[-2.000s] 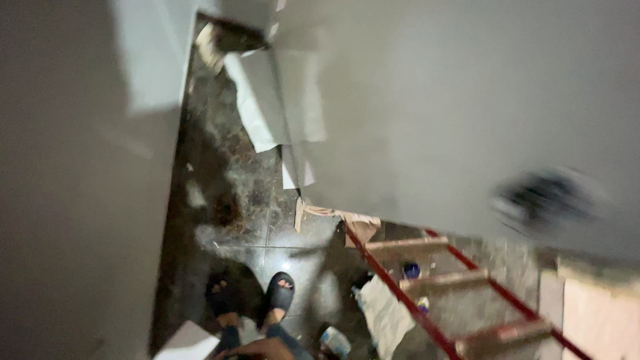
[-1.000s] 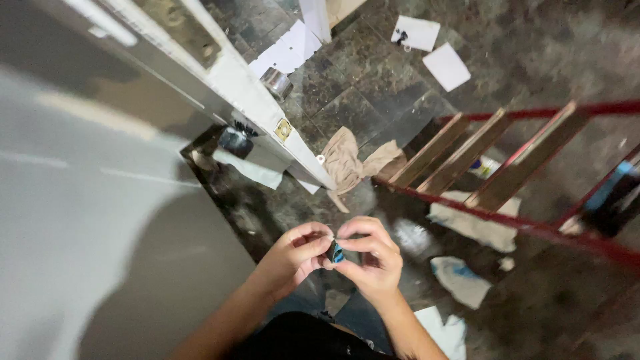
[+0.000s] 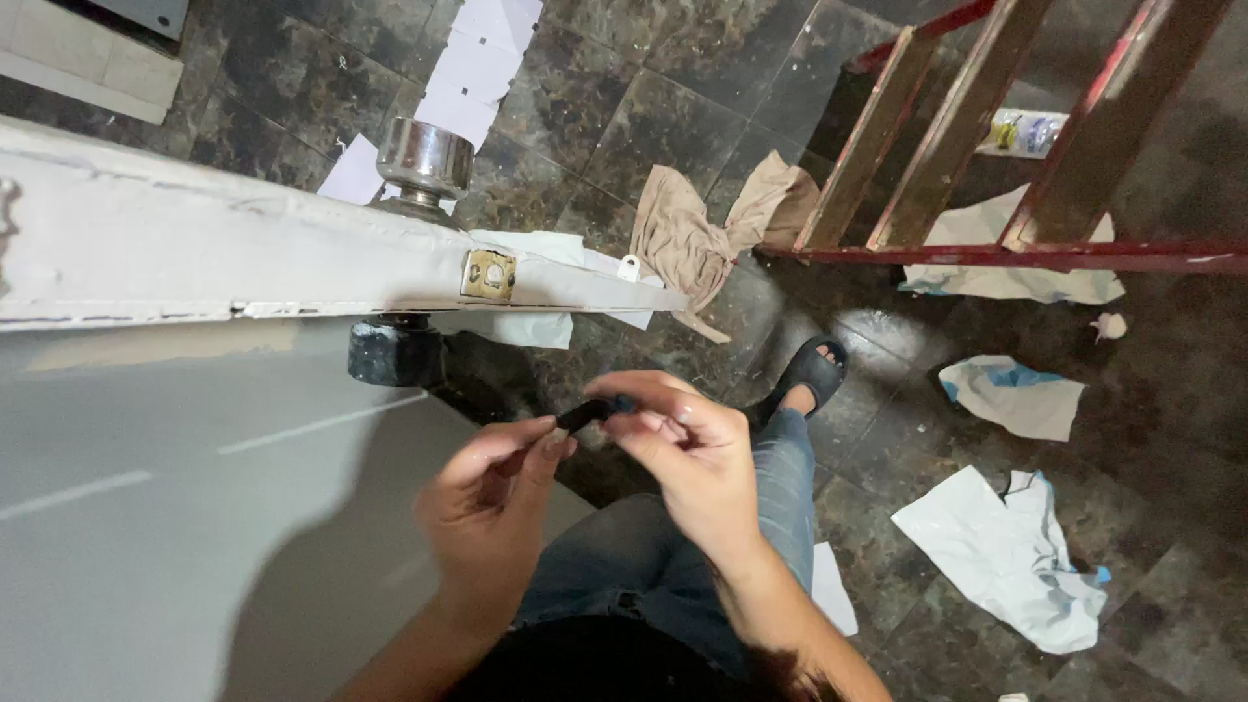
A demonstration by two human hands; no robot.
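Note:
Between my two hands is a small dark strip [image 3: 583, 416] with a blue part at its right end; what it is, I cannot tell. The fingertips of my left hand [image 3: 502, 497] pinch its left end. My right hand [image 3: 687, 448] has its thumb and fingers on the blue end, slightly blurred. Just beyond my hands stands the edge of a white door [image 3: 292, 244], with a brass latch plate [image 3: 488, 275], a shiny metal knob [image 3: 424, 161] on the far side and a dark knob [image 3: 390, 351] on the near side.
A red ladder with wooden-looking steps [image 3: 951, 146] is at the upper right. A beige cloth [image 3: 682, 234] lies on the dark tiled floor by the door's end. Crumpled white papers [image 3: 1014, 556] lie at the right. My foot in a black slide [image 3: 814, 375] is beyond my right hand.
One second ago both hands were close together around a small blue thing; now they are further apart with the dark strip stretching between them. The view has shifted closer to the door edge.

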